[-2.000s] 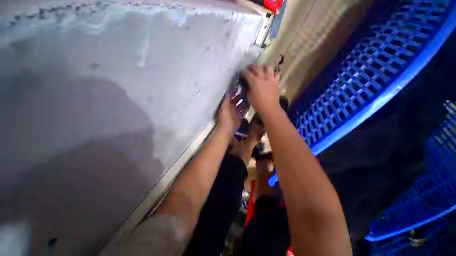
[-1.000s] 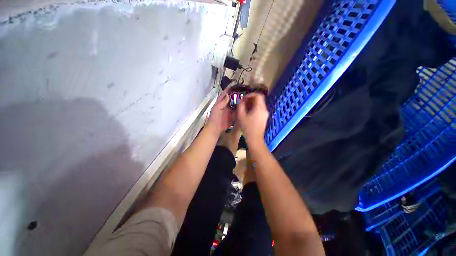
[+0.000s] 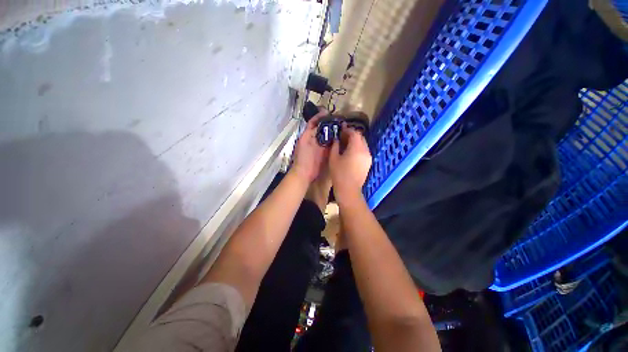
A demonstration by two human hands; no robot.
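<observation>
A small black fitting (image 3: 328,132) with pale slots or marks on its face is held low beside the pale panel (image 3: 172,103). My left hand (image 3: 310,152) holds it from the left side, with the thumb and fingers around its edge. My right hand (image 3: 351,159) holds it from the right, with the fingertips at its right edge. I cannot tell exactly what the fitting is. A black cord or loop shows just right of it and above my right hand.
A black plug-like block (image 3: 317,83) with a thin wire sits at the panel's edge above my hands. A blue crate (image 3: 454,82) stands close on the right, with black garments (image 3: 482,185) beside it. Another blue crate (image 3: 585,185) is at far right. My legs are below.
My hands have moved from a blurred overlap near the panel edge to holding the fitting face-up between them. The view has shifted, showing more black garments and the plug-like block.
</observation>
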